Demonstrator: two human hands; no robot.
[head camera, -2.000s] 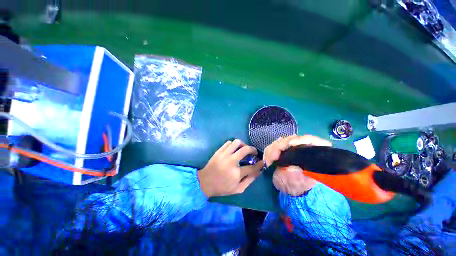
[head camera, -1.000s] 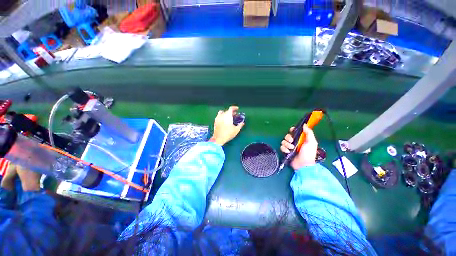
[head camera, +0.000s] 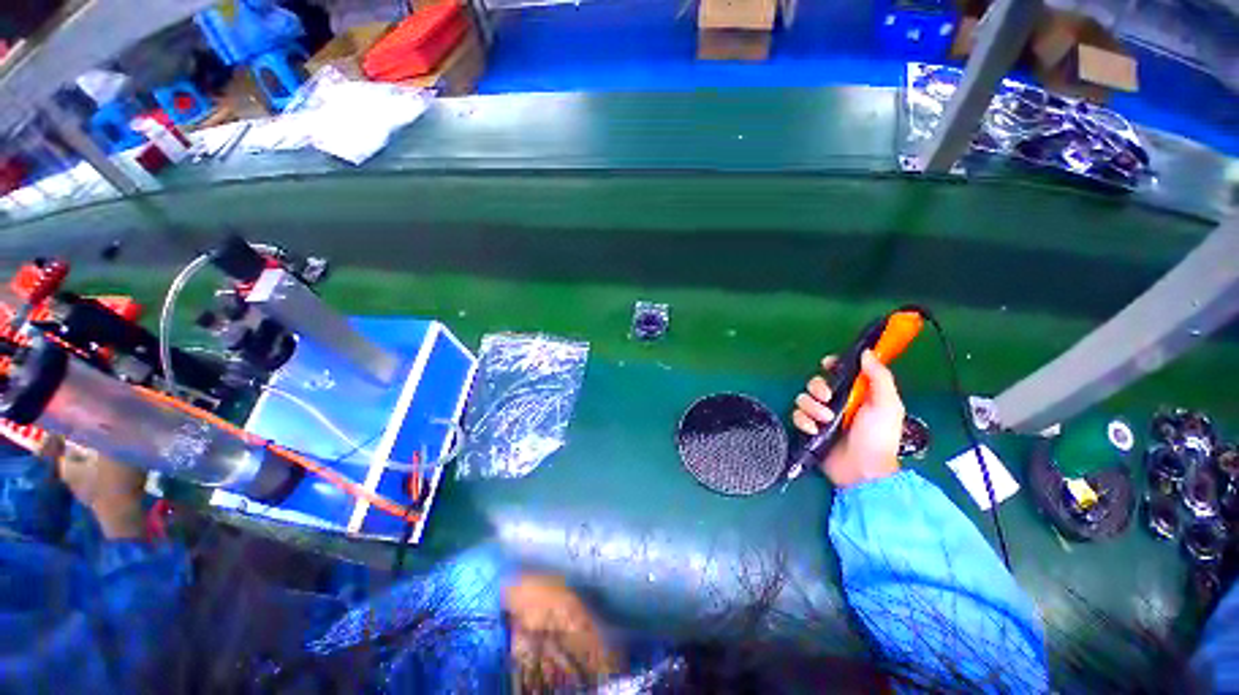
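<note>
A small dark round assembly (head camera: 651, 321) lies on the brighter green strip, apart from both hands. My right hand (head camera: 867, 424) holds the black-and-orange electric screwdriver (head camera: 897, 337), its bit pointing down-left beside the round black screw dish (head camera: 734, 444). Small dark screws lie in the dish's upper part. My left hand (head camera: 550, 627) is low at the bottom edge, blurred and partly hidden by hair; its fingers and any content cannot be made out. Another round part (head camera: 914, 436) lies just right of my right hand.
A clear plastic bag (head camera: 527, 405) lies beside the blue box (head camera: 326, 435) with tubes. Right are a white slip (head camera: 981, 478), a dark reel (head camera: 1080, 500), a pile of dark rings (head camera: 1185, 475) and a grey post (head camera: 1128, 340). Another person's hand (head camera: 106, 486) shows at far left.
My left hand let go of the round assembly on the green strip and came back to the bottom edge. My right hand moved from the work to the dish's right, still holding the screwdriver.
</note>
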